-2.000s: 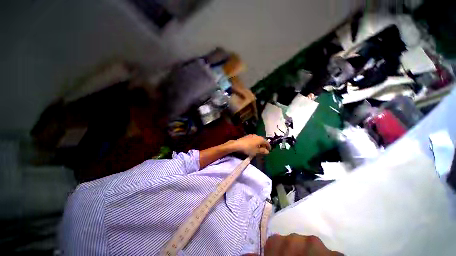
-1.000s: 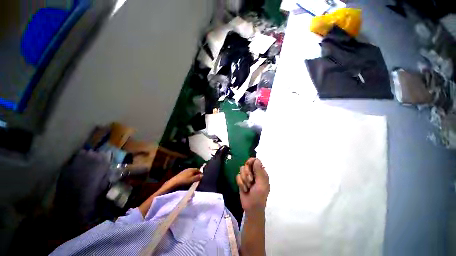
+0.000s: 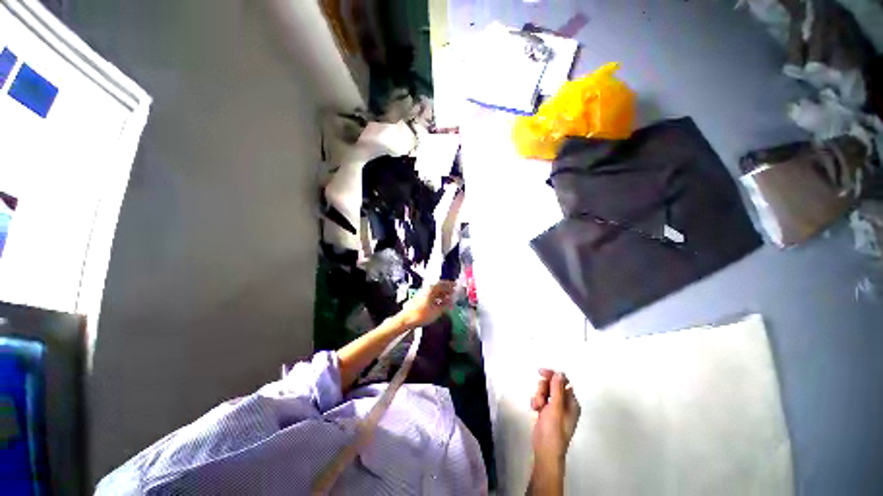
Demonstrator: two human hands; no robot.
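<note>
Off-white fabric [image 3: 678,407] lies flat on the near part of the table. Beyond it, dark grey suiting cloth [image 3: 649,242] lies folded, with a small white tag [image 3: 673,233]. My right hand [image 3: 555,402] is over the fabric's left side, its fingers loosely curled, and nothing shows in it. My left hand [image 3: 429,303] is left of the table edge, above the offcuts. The pale tape measure [image 3: 387,392] hangs over the striped shirt and runs up close to my left hand. Whether the fingers hold it cannot be told.
A yellow-orange plastic bag [image 3: 581,111] touches the dark cloth's far edge. White papers [image 3: 508,68] lie beyond it. A brown packet in clear plastic [image 3: 804,194] is on the right. A heap of offcuts [image 3: 397,208] fills the floor between table and wall.
The view has swung round and forward along the table. The dark cloth and yellow bag now show nearer. My right hand is now over the white fabric; its fist looks looser.
</note>
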